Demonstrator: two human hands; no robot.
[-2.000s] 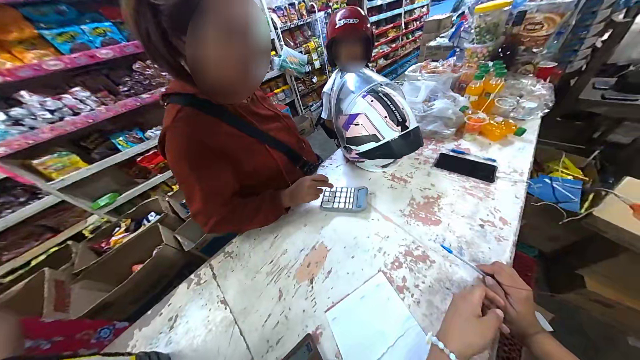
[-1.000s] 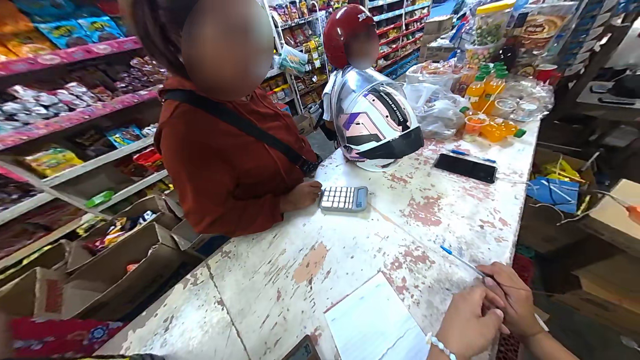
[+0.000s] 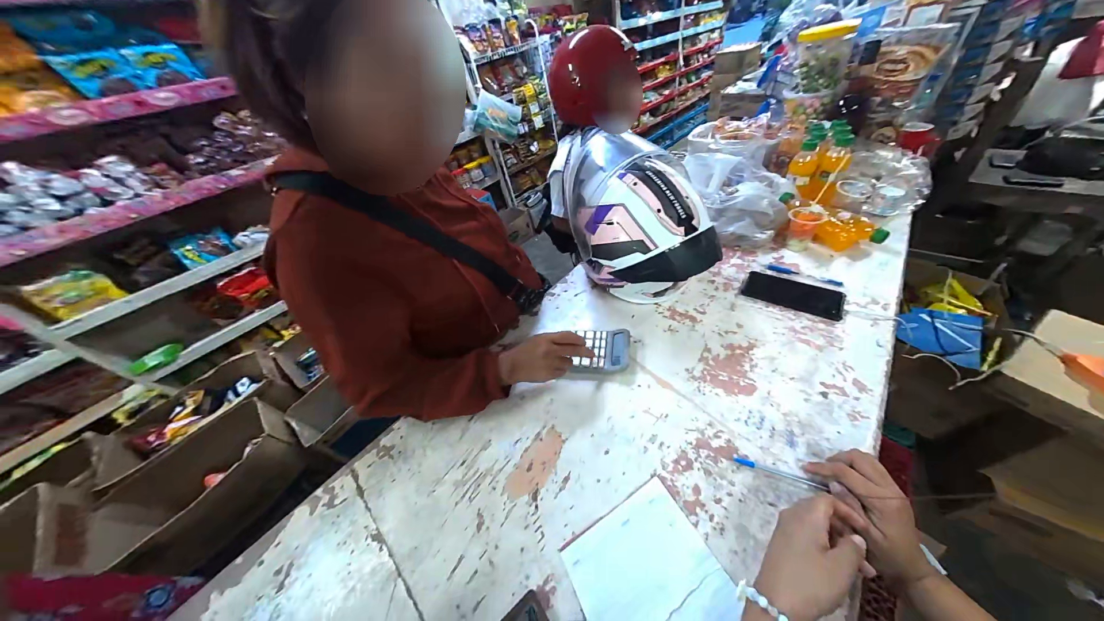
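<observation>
My left hand [image 3: 806, 552], with a pale bead bracelet at its wrist, rests at the counter's near right edge, against my right hand. My right hand [image 3: 880, 513] lies beside it, its fingertips at the end of a ballpoint pen [image 3: 780, 473] with a blue tip; whether it grips the pen is unclear. Left of my hands lies a white sheet of paper [image 3: 647, 561]. Across the counter a person in a rust-red top has one hand [image 3: 543, 358] on the keys of a grey calculator [image 3: 611, 349]. Part of a dark object [image 3: 526, 608] shows at the bottom edge.
A white and pink full-face helmet [image 3: 642, 216] stands on the worn counter [image 3: 466, 492]. Right of it lie a black phone [image 3: 792, 295], orange drink bottles [image 3: 832, 164] and plastic bags [image 3: 733, 190]. Behind is a person in a red helmet [image 3: 595, 78]. Cardboard boxes [image 3: 207, 492] flank the counter.
The other person's hand has moved from the calculator's left side back onto its keys. The red-helmeted person's head has shifted slightly. My hands have stayed in place.
</observation>
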